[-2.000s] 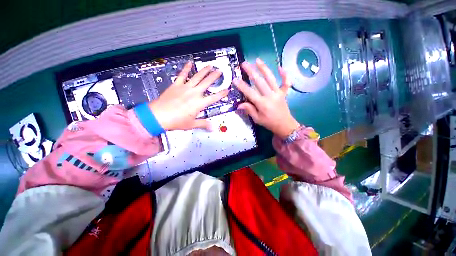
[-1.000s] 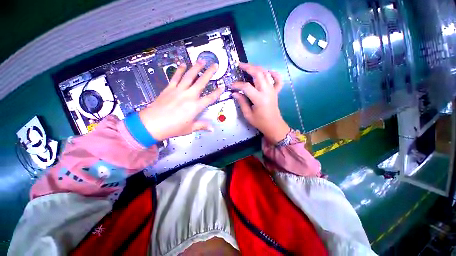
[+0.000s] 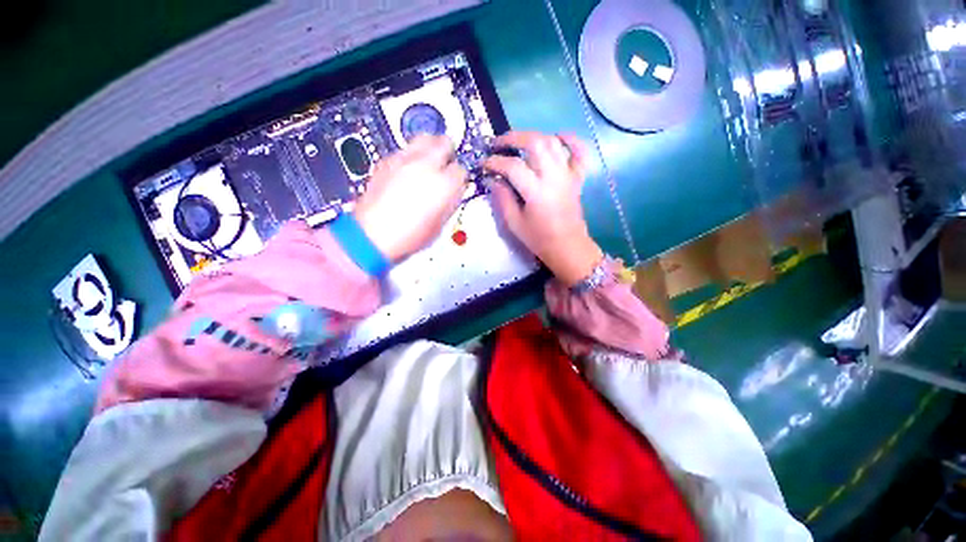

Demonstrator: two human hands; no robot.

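Observation:
The open laptop base (image 3: 424, 291) lies tilted on the green bench, circuitry above and silvery part nearest me. One cooling fan (image 3: 195, 217) sits in its left side, another cooling fan (image 3: 422, 123) in its right side, with the dark motherboard (image 3: 281, 169) between them. My left hand (image 3: 411, 199) has its fingers bent together just below the right fan. My right hand (image 3: 540, 191) has curled fingertips at the board's right part, close to the left fingertips. Whether either hand pinches a small part is hidden by the fingers and blur.
Spare fans (image 3: 97, 307) with thin black leads lie at the left. A flat pale ring (image 3: 598, 66) with small white pieces in its centre lies at the upper right. Clear plastic trays (image 3: 789, 101) stand farther right. A ribbed grey strip (image 3: 212, 79) runs behind the base.
My left hand has drawn its spread fingers in and moved off the right fan, which now shows more fully. My right hand has curled and moved slightly left, closer to it.

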